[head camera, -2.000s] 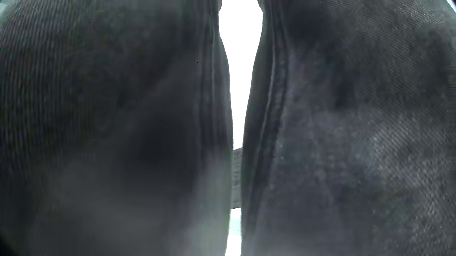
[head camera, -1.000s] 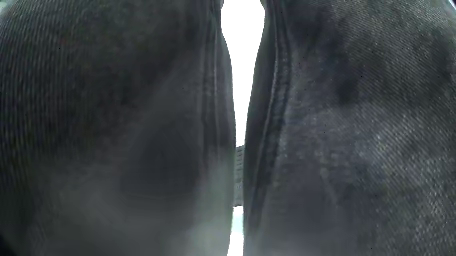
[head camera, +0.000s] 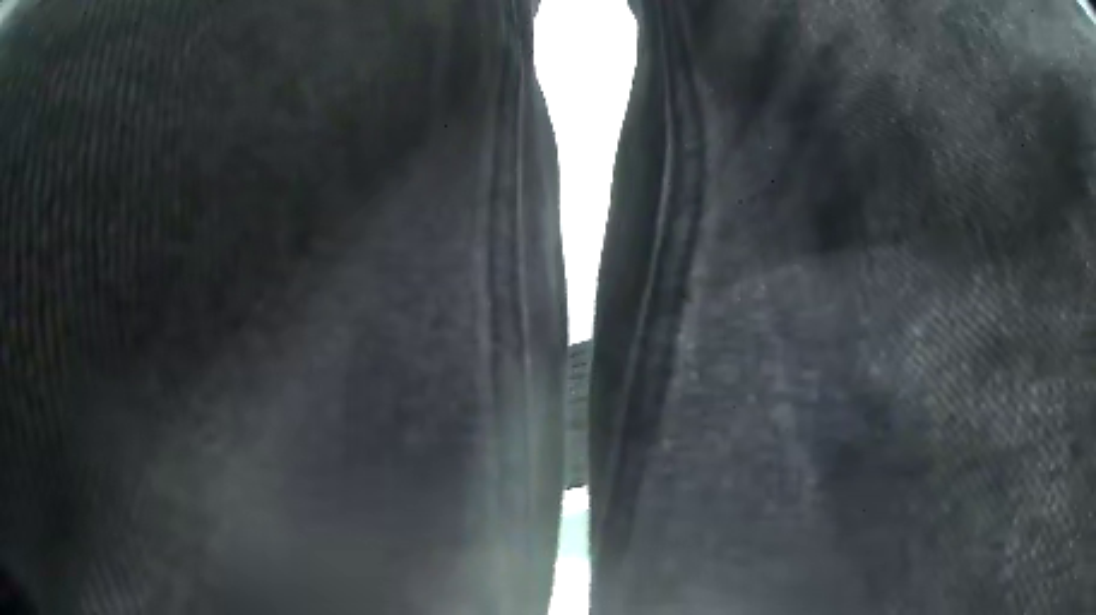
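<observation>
Dark fabric fills almost the whole view at very close range. One piece of dark fabric (head camera: 301, 300) covers the left half and another piece of dark fabric (head camera: 829, 336) covers the right half. Each has a lengthwise seam along its inner edge. The weave shows at the far left and far right; much of the rest is blurred. Neither my left hand nor my right hand is in view. No workpiece or tool shows.
A narrow, overexposed white gap (head camera: 584, 156) runs down between the two fabric pieces, wider at the top. A small grey ribbed thing (head camera: 578, 415) shows low in the gap; I cannot tell what it is.
The gap between the fabric pieces has shifted very slightly to the right, and the grey ribbed thing sits slightly higher. Nothing else has visibly changed.
</observation>
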